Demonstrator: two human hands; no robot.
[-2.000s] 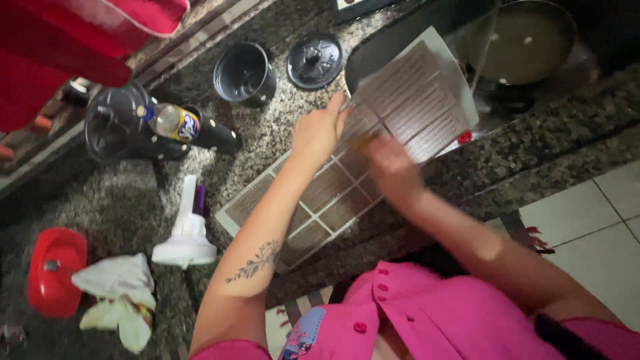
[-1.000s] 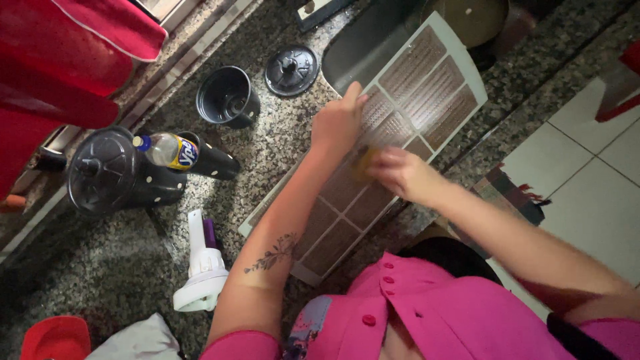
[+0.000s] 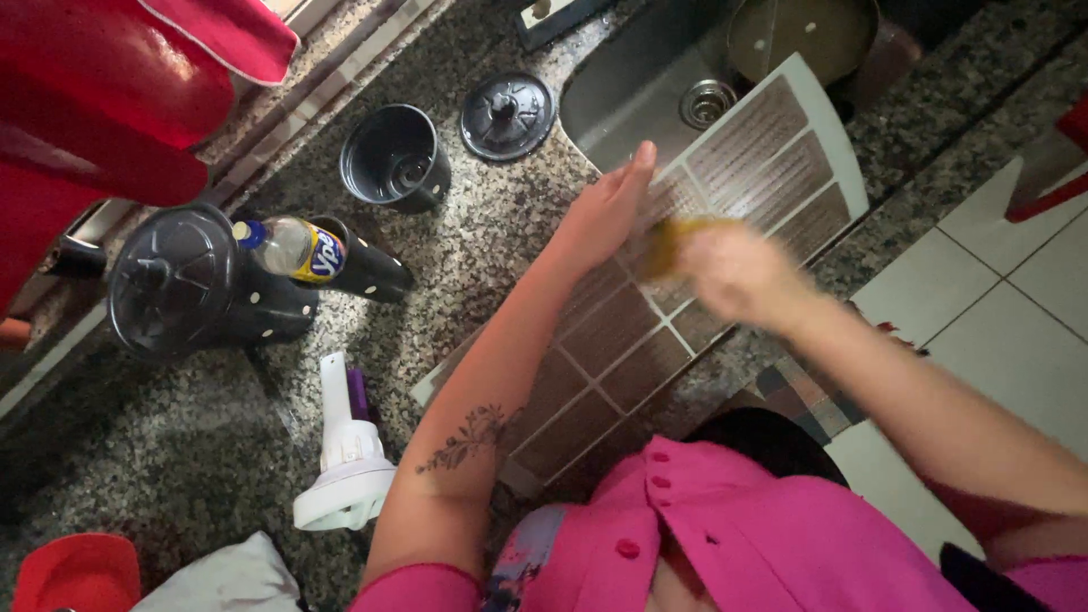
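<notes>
A long white plastic grille panel with mesh sections, apparently an air filter (image 3: 609, 373), lies slanted across the granite counter, its far end over the sink's edge. My left hand (image 3: 608, 208) rests on the panel's upper edge, thumb raised; its fingers are partly hidden, so a grip cannot be made out. My right hand (image 3: 739, 272) is blurred and holds a yellowish sponge (image 3: 671, 246) against the mesh, just right of my left hand. Part of the panel is hidden under my left forearm.
A metal sink (image 3: 629, 93) holds a round pan (image 3: 803, 38). Left of it are a black lid (image 3: 507, 116), a black pot (image 3: 395, 157), a lidded black canister (image 3: 174, 280), a dish soap bottle (image 3: 293, 248), a white plastic utensil (image 3: 348, 467), a red container (image 3: 78, 574) and a pale cloth (image 3: 225, 582).
The view has shifted. My right hand remains at the panel with the sponge, blurred by motion in each frame. More of the sink, with its drain, now shows beyond the panel.
</notes>
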